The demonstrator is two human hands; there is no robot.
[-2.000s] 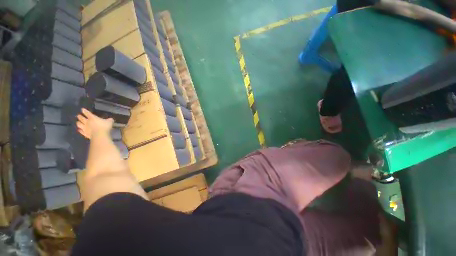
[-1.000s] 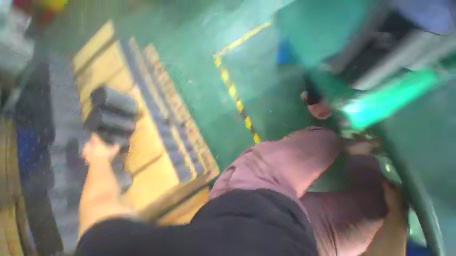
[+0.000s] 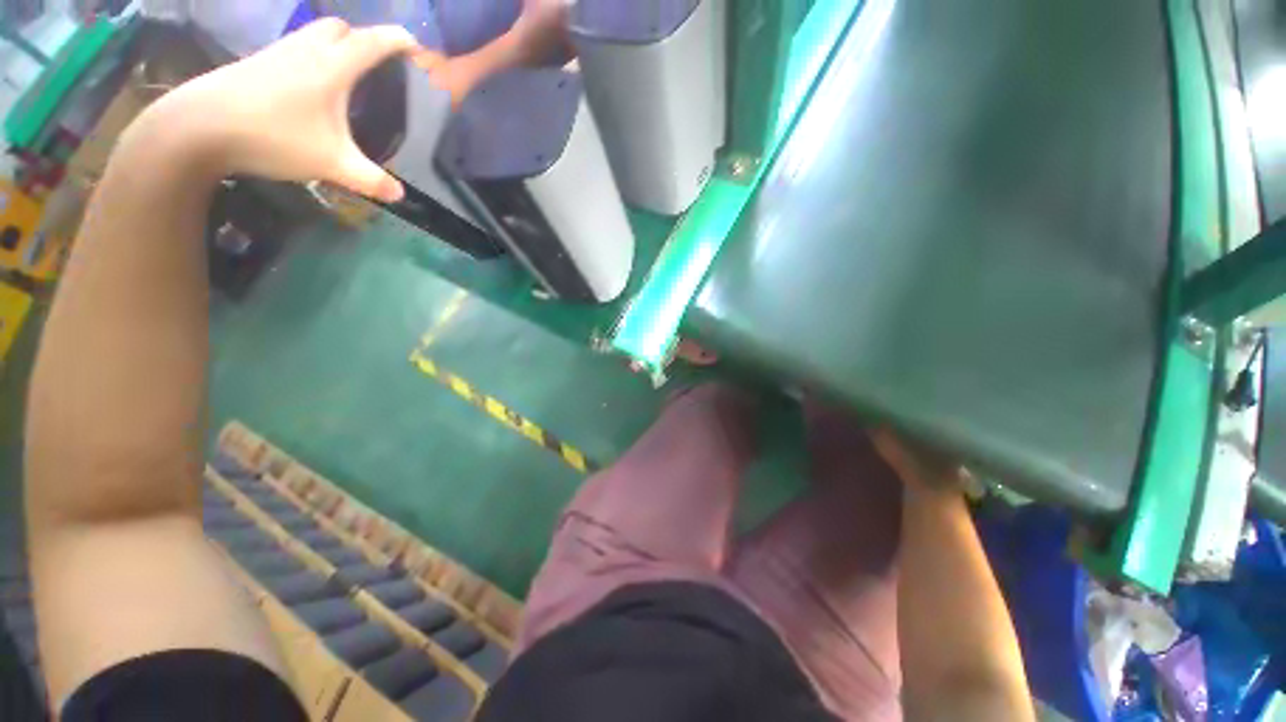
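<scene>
My left hand (image 3: pixel 317 106) is at the upper left, thumb and fingers around the dark top end of a grey speaker housing (image 3: pixel 437 155). Two more grey housings stand beside it: one with a dark strip and screw holes in its end cap (image 3: pixel 519 127), and a taller one (image 3: pixel 656 120) to its right. The bases of the standing housings are near the green side bench's edge. My right hand (image 3: pixel 914 459) is low at the near edge of the conveyor belt (image 3: pixel 959 240); its fingers are partly hidden by the belt edge.
Another person's hand (image 3: pixel 515 50) reaches among the housings. Green rails (image 3: pixel 684 268) flank the belt. A blue bin (image 3: pixel 1079 621) with plastic scraps is at the lower right. Stacked housings with cardboard sheets (image 3: pixel 332 600) lie on a pallet at lower left. Yellow-black tape (image 3: pixel 501 412) marks the floor.
The view has swung from the pallet to the belt and bench. My left hand has left the dark housings on the cardboard and is now at a housing by the bench.
</scene>
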